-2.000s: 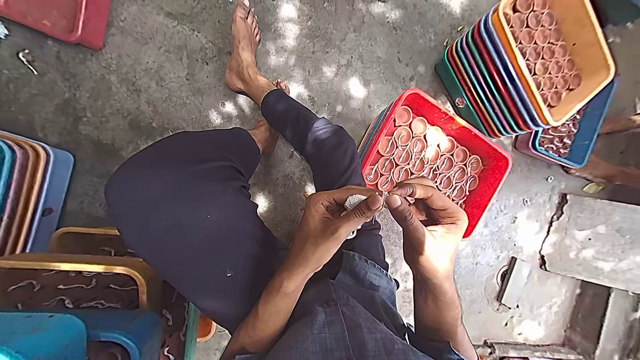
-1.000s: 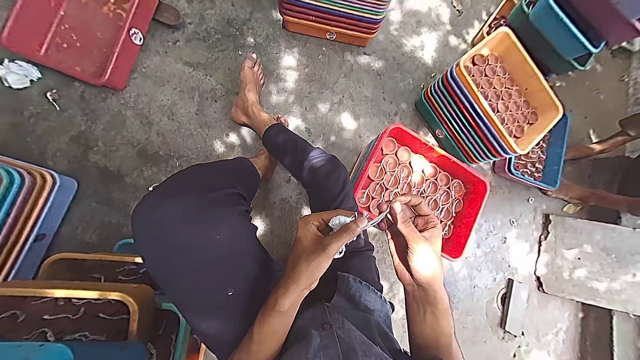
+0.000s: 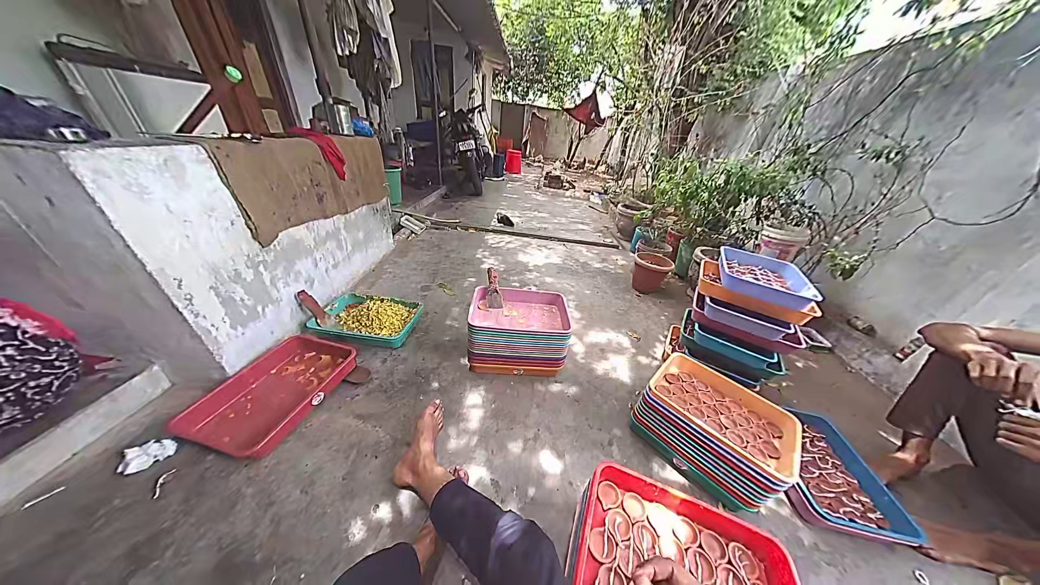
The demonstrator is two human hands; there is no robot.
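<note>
At the bottom edge, the fingers of my right hand [image 3: 662, 571] show over the near part of a red plastic tray [image 3: 776, 540]. The rest of that hand is cut off, and what it holds cannot be told. My left hand is out of view. Rows of round, flat reddish-brown pieces [image 3: 642, 536] lie in the tray, many with pale thin loops on them. Just beyond it, an orange tray [image 3: 792, 455] of similar pieces tops a tall stack of coloured trays.
A blue tray [image 3: 898, 520] of looped pieces lies at right, near a seated person's hands [image 3: 999, 382]. Ahead stand stacked trays topped by a pink one [image 3: 561, 296]. At left are a red tray [image 3: 215, 406] and a green tray [image 3: 398, 337] with yellow bits.
The view has tilted up strongly. Both hands were together by the red tray's near edge, fingertips on a small thin item; now only one hand's fingers show at the bottom.
</note>
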